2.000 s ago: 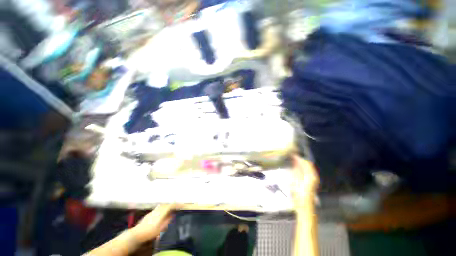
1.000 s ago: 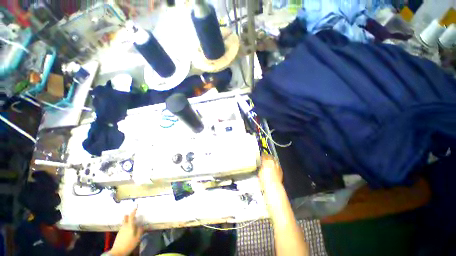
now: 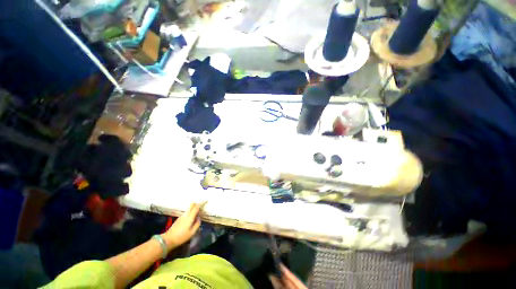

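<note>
A white sewing machine [image 3: 368, 161] lies across the white table [image 3: 153, 186]. My left hand [image 3: 184, 226] rests at the table's front edge, left of the middle, with no object visible in it. My right hand [image 3: 287, 280] is blurred at the bottom edge, below the table front and partly cut off. A thin dark object [image 3: 274, 245] rises just above its fingers; blur hides what it is and whether it is gripped. A small dark rectangle [image 3: 282, 191] stands against the machine.
Scissors [image 3: 272, 112] lie behind the machine head. Dark cloth [image 3: 209, 84] lies at the table's back left. Dark thread cones [image 3: 341, 34] stand on discs at the back. A navy garment heap [image 3: 464, 130] is at right. A red item [image 3: 104, 210] and dark cloth are at lower left.
The view has swung left, so the machine appears further right. My right hand has left the machine's right end and is now low, below the table front. My left hand remains at the front edge.
</note>
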